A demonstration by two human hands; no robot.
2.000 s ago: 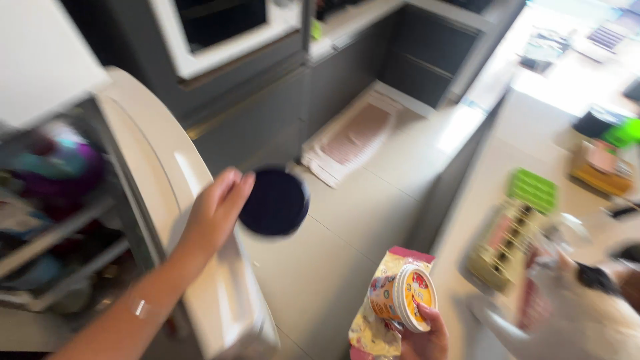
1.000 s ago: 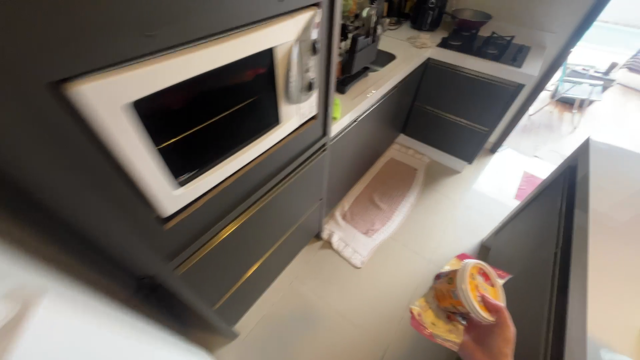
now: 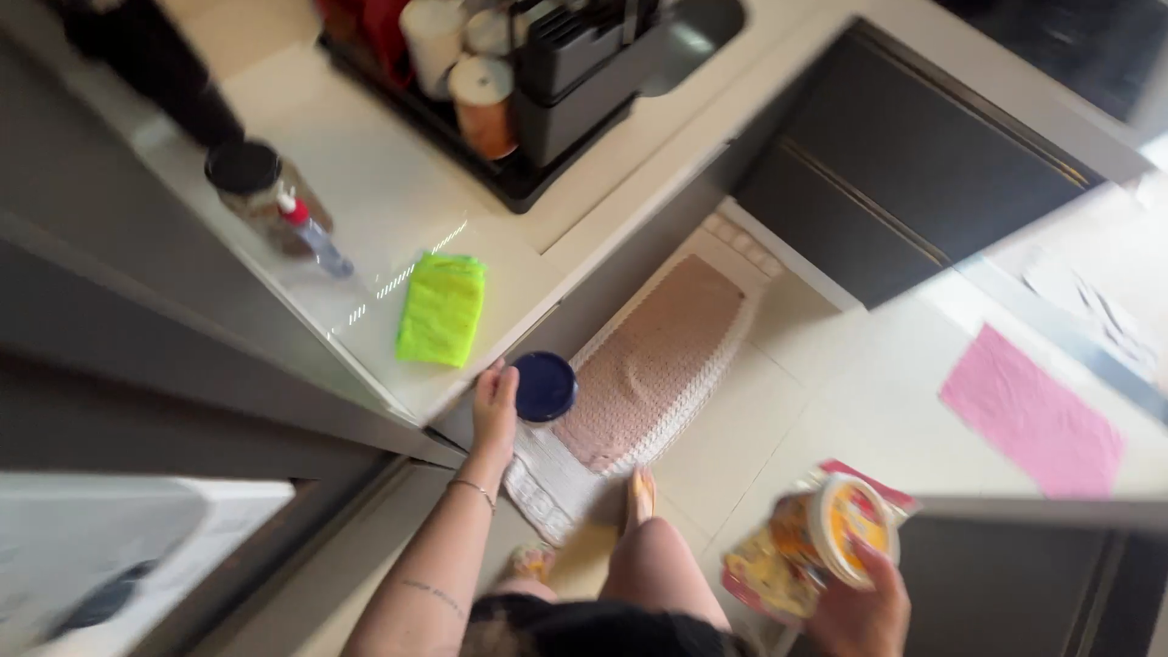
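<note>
My left hand [image 3: 495, 409] grips a round container with a dark blue lid [image 3: 545, 387] by its side, just off the counter's front edge. Low on the right, my right hand [image 3: 862, 598] is closed around a plastic tub with a white-rimmed yellow and orange lid [image 3: 853, 529]. A yellow and red plastic packet [image 3: 774, 570] is held together with that tub, partly behind it. On the counter near my left hand lies a folded bright green cloth [image 3: 443, 310]. What is inside the containers cannot be seen.
The counter [image 3: 520, 255] carries a black dish rack [image 3: 429, 123] with cups, a jar with a black lid [image 3: 245, 169] and a small red-necked bottle [image 3: 313, 235]. A pink and white rug [image 3: 652, 365] lies below. A pink cloth [image 3: 1036, 411] is at right.
The view has swung past the microwave to the counter by the sink. My left hand, out of view one second ago, shows again with the blue-lidded container. The tub and packet remain in my right hand.
</note>
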